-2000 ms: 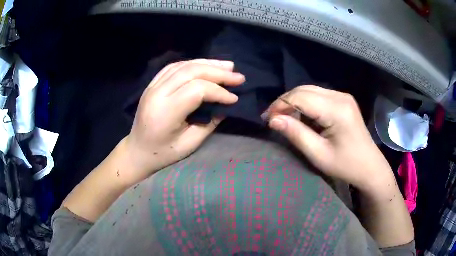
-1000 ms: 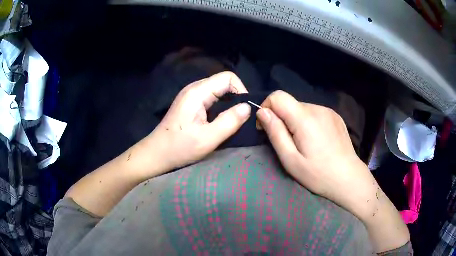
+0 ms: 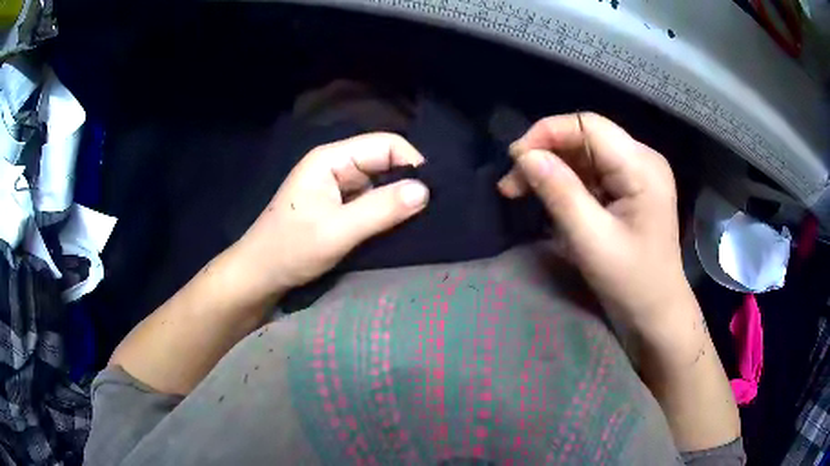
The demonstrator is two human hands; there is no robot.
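A dark fabric piece (image 3: 455, 218) lies over my lap, its folds hard to make out. My left hand (image 3: 337, 196) is left of centre, with thumb and index finger closed on a small dark edge of the fabric. My right hand (image 3: 601, 191) is to the right, raised off the fabric, thumb and index fingertips together. A thin needle-like sliver (image 3: 582, 135) sticks up across its fingers; its other end is hidden in the hand.
The pale table edge with a printed ruler scale (image 3: 582, 56) curves across the top right. Red scissor handles (image 3: 784, 32) show at the top right corner. White scraps (image 3: 56, 146) and plaid cloth (image 3: 27, 355) are at left; a white scrap (image 3: 754, 250) and pink cloth (image 3: 748, 350) at right.
My right hand has moved right and up, away from my left hand, and the sliver now points upward instead of toward the fabric. My left hand has shifted slightly left.
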